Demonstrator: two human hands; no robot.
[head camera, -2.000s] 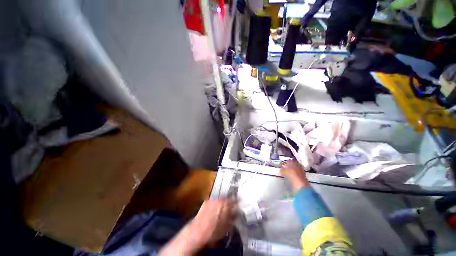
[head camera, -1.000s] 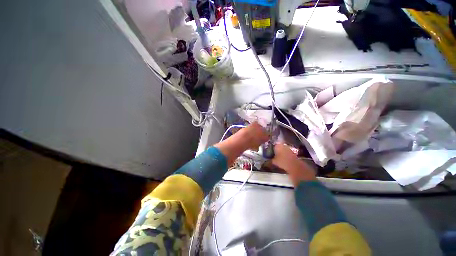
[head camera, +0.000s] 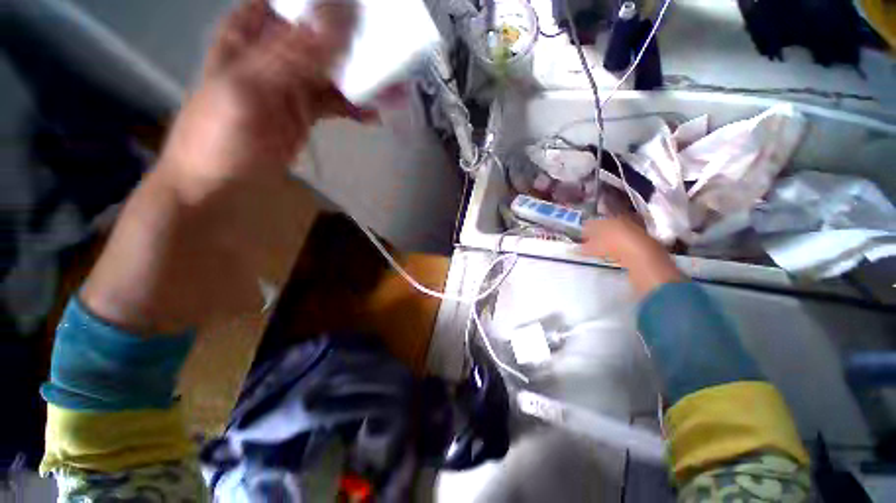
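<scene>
My left hand (head camera: 246, 108) is raised close to the camera at the upper left, blurred, with its fingers around a white block (head camera: 388, 47). A white cable (head camera: 418, 287) loops from below this hand to the trough edge. My right hand (head camera: 624, 246) is low at the trough's front edge, its fingers at the right end of a white power strip with blue-grey patches (head camera: 548, 213); whether they grip it is unclear. A small white plug-like block (head camera: 531, 344) with a cord lies on the white tabletop.
Crumpled pale paper (head camera: 732, 172) fills the trough's right part. A plastic cup (head camera: 509, 34) and dark thread cones (head camera: 624, 39) stand beyond it. Dark clothing (head camera: 334, 413) is heaped left of the table, near brown cardboard (head camera: 218, 378). A grey cable hangs over the trough.
My left hand has left the trough and risen to the upper left with the white block. My right hand remains at the trough. The power strip is now more exposed.
</scene>
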